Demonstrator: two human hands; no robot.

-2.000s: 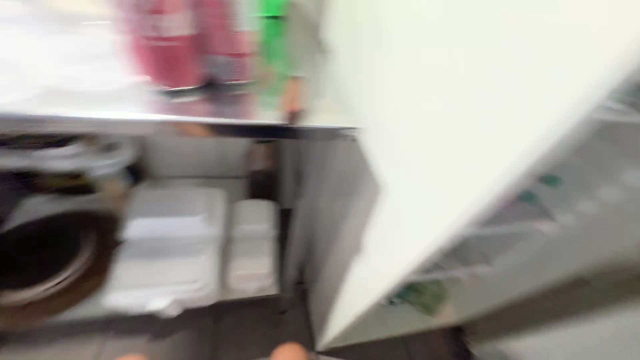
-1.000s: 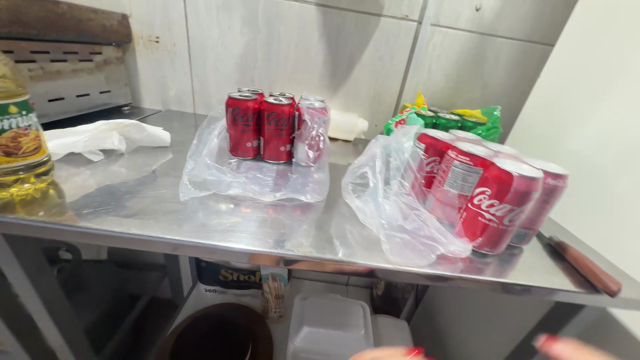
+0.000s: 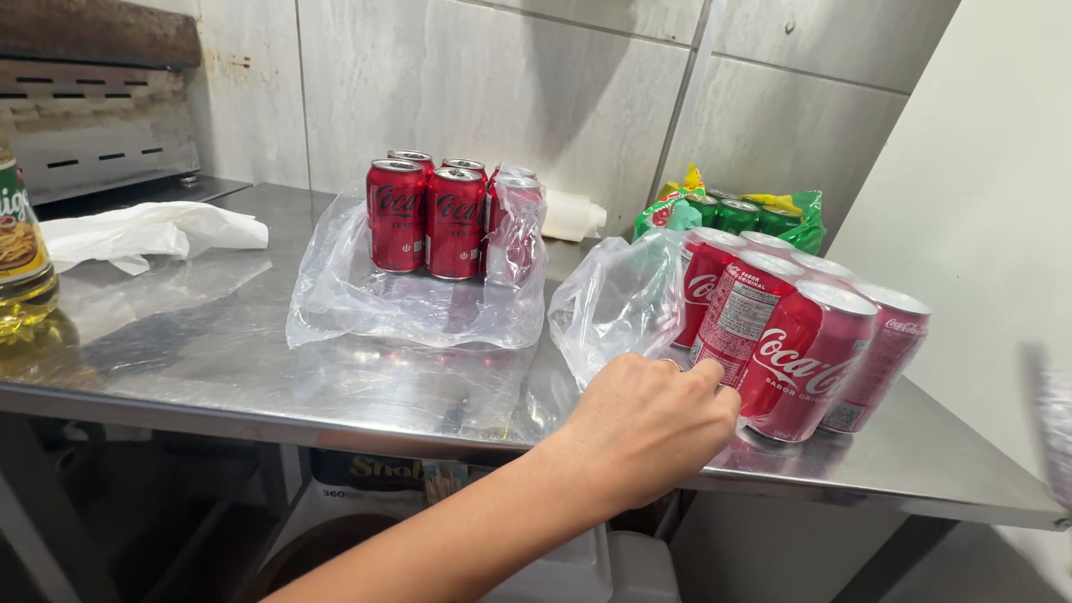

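My left hand [image 3: 657, 419] reaches in from the bottom, its fingers closed on the clear plastic wrap [image 3: 615, 293] at the near left side of a pack of red Coca-Cola cans [image 3: 812, 360]. The wrap is torn and bunched on the pack's left side and still covers cans on the right. My right hand is out of view. A blurred greyish thing [image 3: 1051, 419] shows at the right edge; I cannot tell what it is. Farther left, red Coca-Cola Zero cans [image 3: 456, 222] stand upright on opened plastic wrap [image 3: 402, 314], with some film over the rightmost ones.
The stainless steel table [image 3: 251, 360] bears an oil bottle [image 3: 25, 251] and a crumpled white bag [image 3: 159, 230]. Green cans [image 3: 741, 216] in colourful wrap and a white plastic bottle [image 3: 569, 215] are at the back. A white panel [image 3: 971, 226] rises at right. White containers [image 3: 641, 565] sit below.
My left hand has come up from the bottom edge and taken hold of the plastic wrap. The brown-handled knife at the table's right end is no longer seen there. The view has risen from below the table.
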